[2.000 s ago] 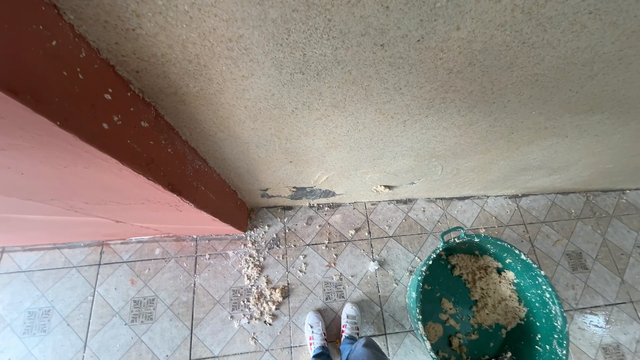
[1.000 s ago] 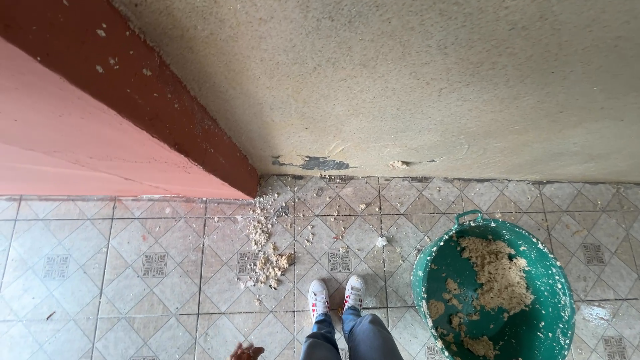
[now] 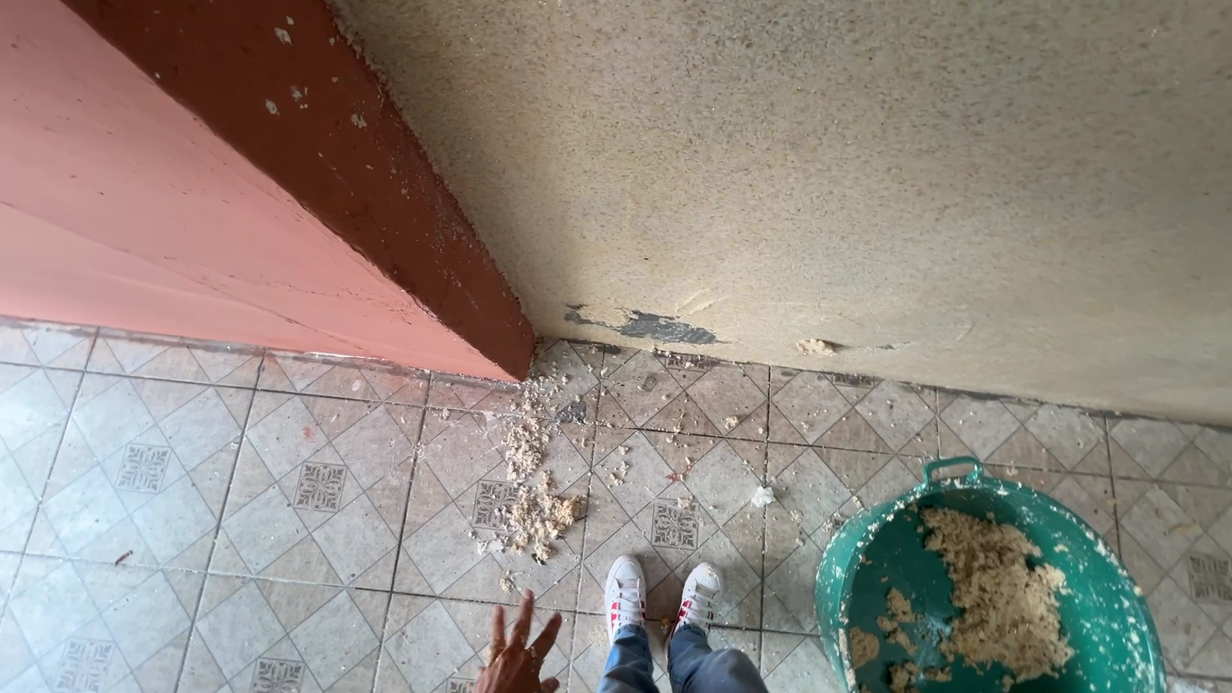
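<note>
My left hand (image 3: pixel 518 654) reaches in at the bottom edge, left of my legs, fingers spread and holding nothing. Just beyond its fingertips, crumbly beige plaster-like material (image 3: pixel 541 515) lies scattered on the tiled floor. To the right of my feet stands a green plastic tub (image 3: pixel 837 577) with a loop handle, holding a clump of damp, crumbly beige material (image 3: pixel 1001 597); its walls are spattered with bits. The wall ahead has a speckled beige coating (image 3: pixel 818 192), with a bare grey patch (image 3: pixel 664 327) near its foot. My right hand is out of view.
A pink wall (image 3: pixel 173 241) with a dark red edge (image 3: pixel 385 202) juts out on the left and meets the coated wall at a corner. My white shoes (image 3: pixel 626 587) stand on the patterned floor tiles (image 3: pixel 327 539). A small white lump (image 3: pixel 762 497) lies near the tub.
My left hand, absent two seconds ago and barely showing at the bottom edge one second ago, has come further into view with its fingers spread. The tub and scattered material look unchanged.
</note>
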